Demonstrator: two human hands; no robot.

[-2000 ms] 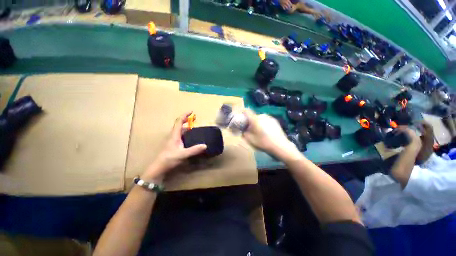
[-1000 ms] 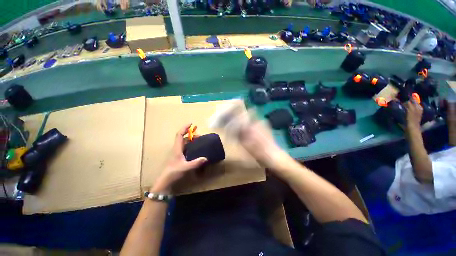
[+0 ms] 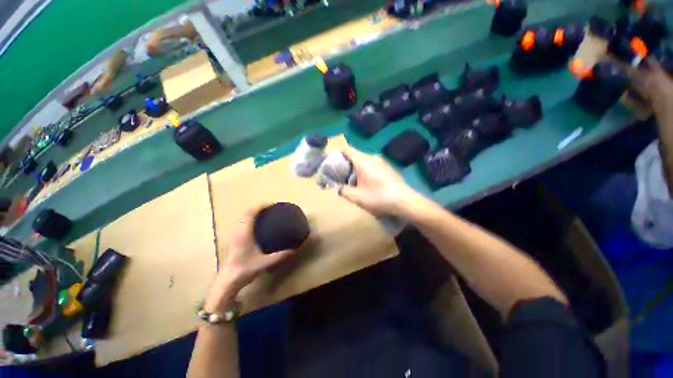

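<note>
A black rounded speaker (image 3: 281,228) is held over the cardboard mat (image 3: 339,244), its round side facing up. My left hand (image 3: 245,255) grips it from the left and below, thumb along its near edge. My right hand (image 3: 376,184) is shut on the wrapped mallet (image 3: 323,164), whose lumpy whitish head is above the mat, up and right of the speaker and apart from it. Most of the mallet's handle is hidden in my hand. Loose black grille covers (image 3: 450,118) lie in rows on the green surface to the right.
Behind the mats, speakers with orange straps stand on the green conveyor (image 3: 258,118). Black shells (image 3: 103,277) and a yellow-green device (image 3: 70,299) are at far left. A carton (image 3: 190,83) sits on the far bench. Another person's arm (image 3: 659,92) is at right.
The view has turned and tilted. The speaker in my left hand has rotated, and its orange strap no longer shows. My right hand still holds the mallet, now less blurred. The belt speakers appear shifted left.
</note>
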